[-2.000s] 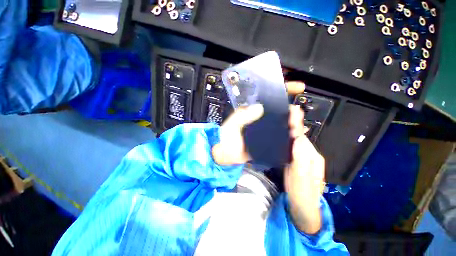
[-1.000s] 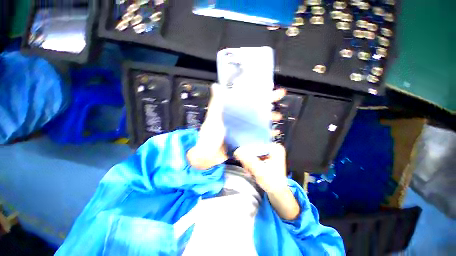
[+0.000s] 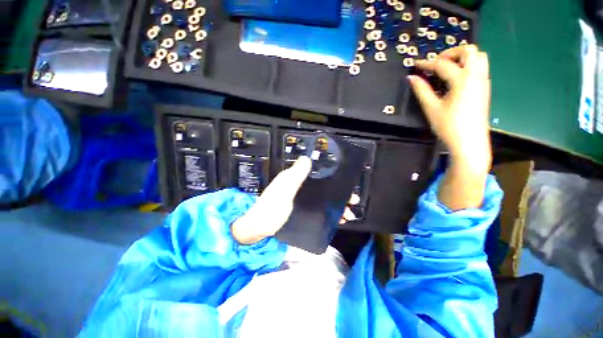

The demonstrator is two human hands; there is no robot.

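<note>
My left hand (image 3: pixel 274 201) holds a dark back cover (image 3: pixel 317 204) above the phone tray (image 3: pixel 403 191), thumb on its face and fingertips at its right edge. Its camera area is at the top. My right hand (image 3: pixel 456 92) is over the right part of the parts tray (image 3: pixel 304 86), thumb and fingers apart, fingertips near the small pale-rimmed camera rings (image 3: pixel 408 62). Whether a ring is between the fingers cannot be told. Open phone bodies (image 3: pixel 248 158) with printed labels lie in the left slots of the phone tray.
Shiny blue covers (image 3: pixel 297 41) lie in the parts tray, with more rings (image 3: pixel 177 38) at its left. Another tray with a silvery panel (image 3: pixel 73 65) is at upper left. A cardboard box edge (image 3: pixel 519 211) and grey bag (image 3: pixel 565 214) are at right. Green bench top (image 3: pixel 535 86) lies beyond.
My right hand has let go of the cover and moved up and right to the rings. The cover is lower and looks dark instead of bright. The view has shifted.
</note>
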